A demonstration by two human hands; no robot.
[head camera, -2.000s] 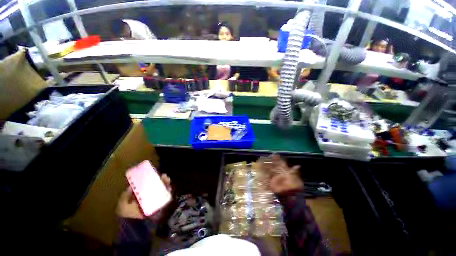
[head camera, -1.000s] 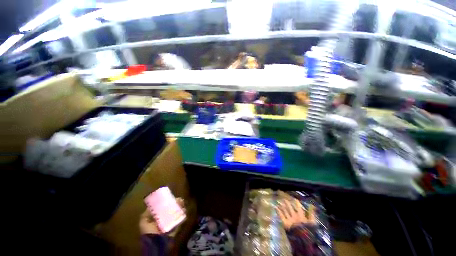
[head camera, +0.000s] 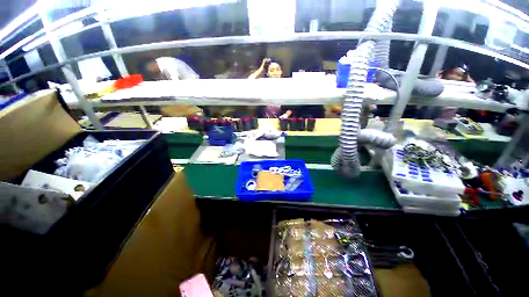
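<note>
The smartphone point(head camera: 196, 286), with a pinkish screen, shows only in part at the bottom edge of the head view, left of the grey moulded parts. Neither hand can be made out; what holds or supports the phone is cut off or dark. The clear blister tray of parts point(head camera: 322, 261) lies in a black crate at the bottom centre, with round pockets and shiny contents. Grey and white moulded parts point(head camera: 238, 277) lie heaped in the dark box between phone and tray.
A blue parts bin point(head camera: 274, 196) sits on the green belt point(head camera: 354, 190). A fume hose point(head camera: 350, 116) hangs over the belt, left of stacked white trays point(head camera: 432, 188). A black turnover crate point(head camera: 136, 174) of white wrapped parts stands left, beside cardboard point(head camera: 152, 238). People are across the belt.
My right hand has left the blister tray and is out of view. The phone sits lower in the picture, largely cut off, and my left hand no longer shows. The camera view has shifted.
</note>
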